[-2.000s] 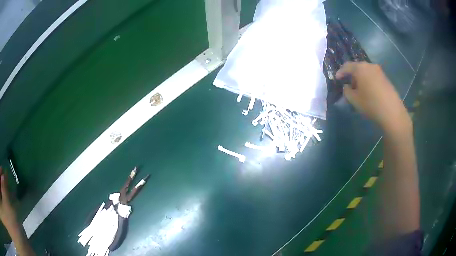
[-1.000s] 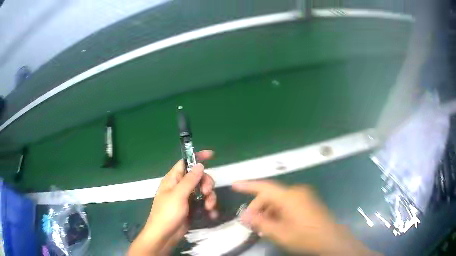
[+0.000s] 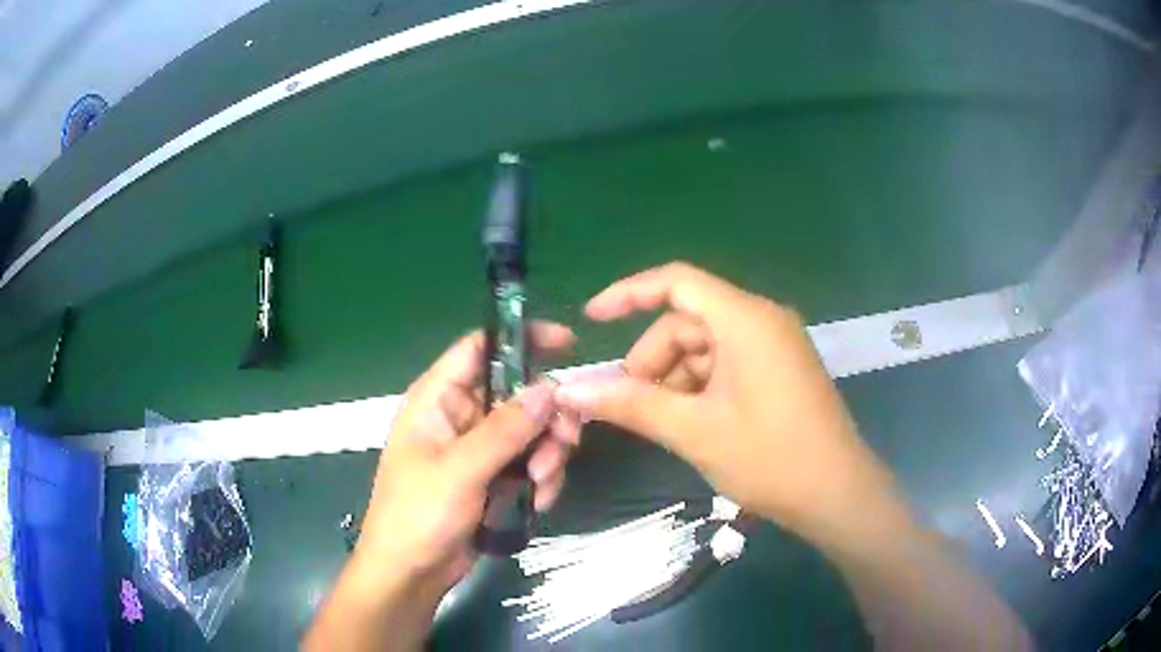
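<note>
My left hand [image 3: 446, 446] holds a black pen-shaped housing [image 3: 506, 217] upright in the middle, its tapered end pointing away from me. A green circuit board [image 3: 512, 318] shows in its open side. My right hand [image 3: 726, 395] is to the right of the housing. Its thumb tip meets my left thumb at the housing's side, and its index finger is stretched out and apart. The contact spot is blurred, and I cannot tell whether the right hand holds a small part.
White sticks [image 3: 611, 567] lie below my hands, on dark-handled pliers [image 3: 668, 596]. Two pen units [image 3: 265, 299] lie on the belt at left. A bag of black parts [image 3: 210, 535] and blue bin [image 3: 64, 548] stand lower left. White pins [image 3: 1076, 516] and a milky bag [image 3: 1108, 395] lie right.
My right hand has come in to the housing and touches at my left thumb. The housing, still in my left hand, appears closer and more upright. The view has shifted slightly.
</note>
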